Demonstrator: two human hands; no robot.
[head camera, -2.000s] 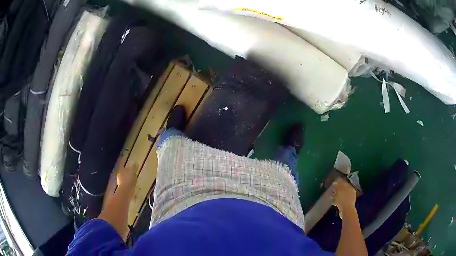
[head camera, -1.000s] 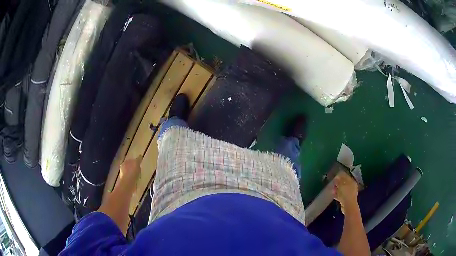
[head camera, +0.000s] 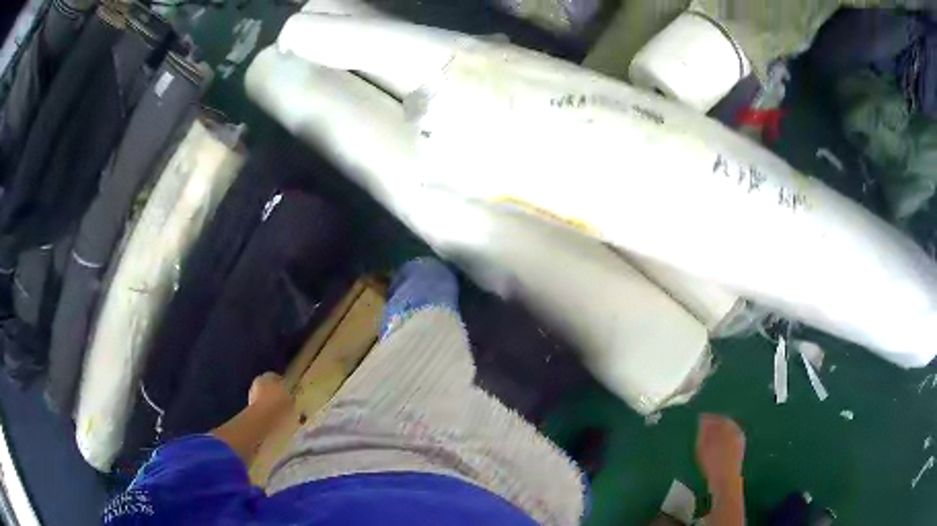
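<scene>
Long white fabric rolls lie across the upper middle and right. The upper roll (head camera: 616, 154) is wrapped in shiny plastic and has dark handwriting. Another white roll (head camera: 575, 308) lies beside its lower edge, its end facing the lower right. My left hand (head camera: 269, 399) is at the lower left, over the edge of the wooden slats, away from the white rolls. My right hand (head camera: 721, 444) is at the lower right above the green floor, below the roll end, not touching it. No object shows in either hand. Both are small and blurred, and the fingers cannot be made out.
Dark fabric rolls (head camera: 221, 318) and a plastic-wrapped white roll (head camera: 144, 298) lie at the left. Wooden slats (head camera: 334, 354) lie by my raised leg. A short white roll (head camera: 690, 62) and green cloth are at the top right. White scraps (head camera: 781, 370) lie on the green floor.
The view has tilted up, so the white rolls sit lower and show more fully. My knee is raised forward over the slats. The lower-right dark roll has mostly left view.
</scene>
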